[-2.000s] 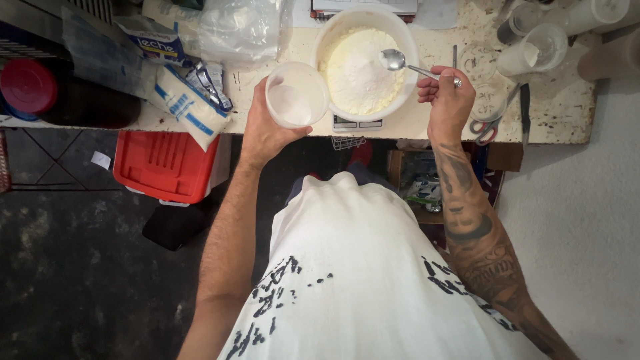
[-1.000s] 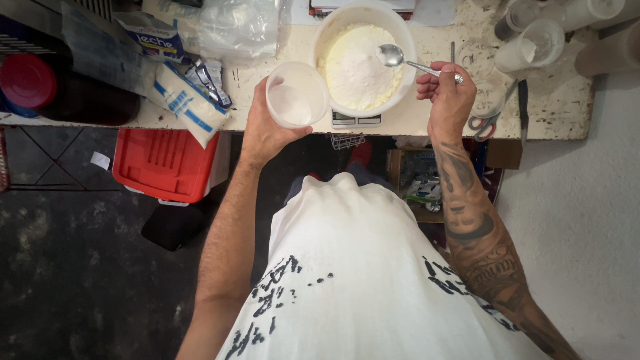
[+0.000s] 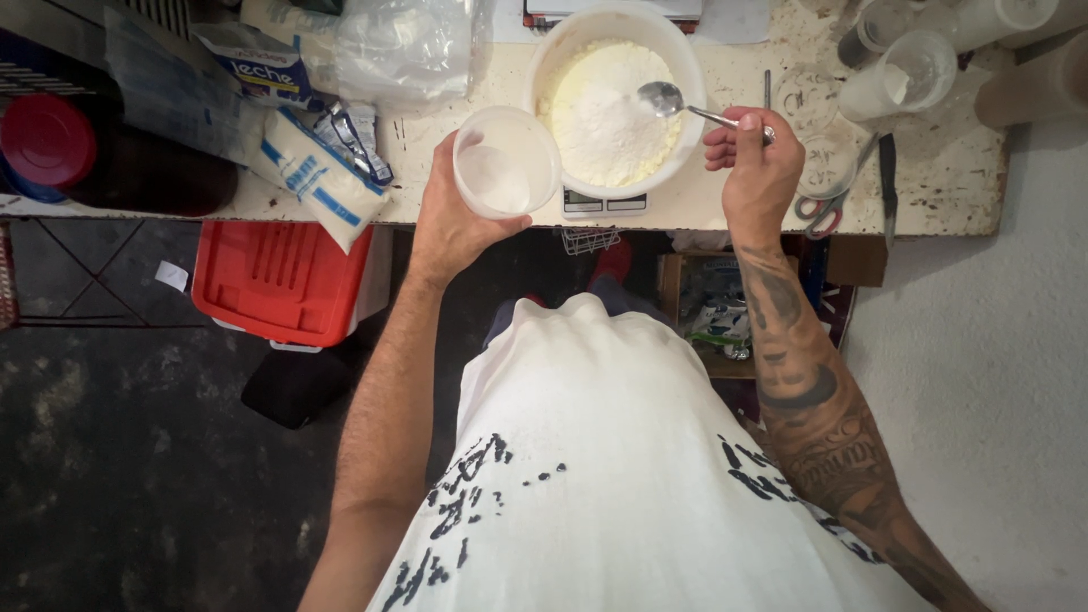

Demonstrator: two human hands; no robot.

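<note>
My left hand (image 3: 459, 212) grips a translucent plastic tub (image 3: 507, 163) with white powder inside, held beside the bowl's left rim. Between the fingers of my right hand (image 3: 761, 166) is the handle of a metal spoon (image 3: 663, 99); its head hovers over the bowl and seems to have a little white residue. The white plastic bowl (image 3: 693, 110) contains pale yellow powder with a whiter heap (image 3: 605, 127) on top. Under the bowl a digital kitchen scale (image 3: 605, 206) shows its front edge, and its display reading cannot be made out.
Bags of powder (image 3: 319, 174) and a dark jar with a red lid (image 3: 49, 140) stand left. Scissors (image 3: 829, 208), a knife (image 3: 887, 183), round lids (image 3: 824, 166) and several plastic containers (image 3: 918, 72) are at right. A red-lidded bin (image 3: 285, 276) sits below the table edge.
The spoon and my right hand have shifted slightly over the bowl. My left hand keeps the tub in about the same place.
</note>
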